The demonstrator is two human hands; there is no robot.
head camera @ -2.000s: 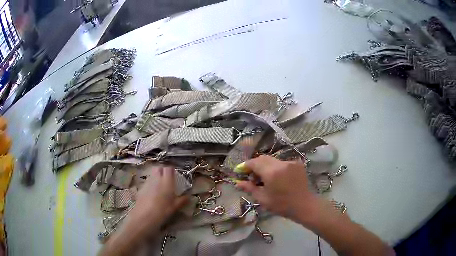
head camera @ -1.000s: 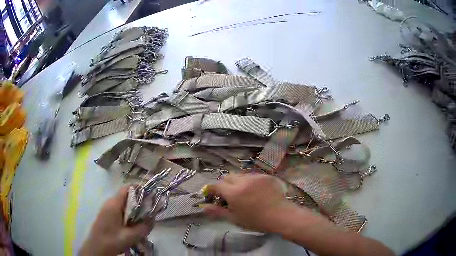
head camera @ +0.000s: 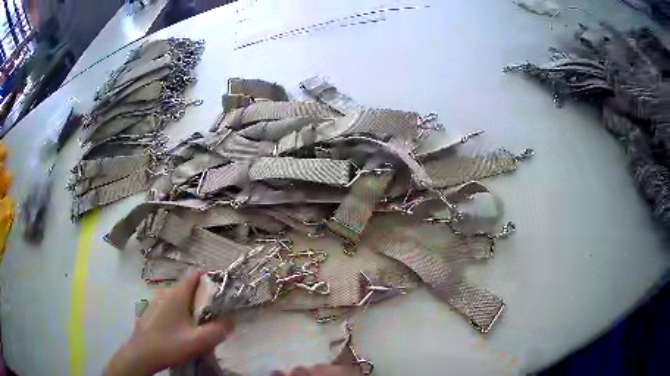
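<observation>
A tangled heap of grey-beige webbing straps (head camera: 301,172) with silver snap hooks (head camera: 316,286) lies in front of me. My left hand (head camera: 173,327) at the lower left is closed around a bunch of webbing straps (head camera: 213,294), their metal ends pointing up and right. My right hand (head camera: 316,369) is mostly cut off by the bottom edge; only a small part shows, so its fingers and anything in it are hidden. A snap hook (head camera: 361,361) hangs from a strap just right of it.
A neat row of straps (head camera: 121,121) lies at the left, hooks facing right. A darker strap pile (head camera: 624,95) is at the right edge. A yellow tape line (head camera: 82,294) runs down the off-white table (head camera: 588,294). Yellow fabric (head camera: 4,198) is at the far left.
My right hand, earlier over the heap with a yellow tool at the fingers, has moved down to the bottom edge. My left hand went from pressing on the heap to holding a bunch of straps.
</observation>
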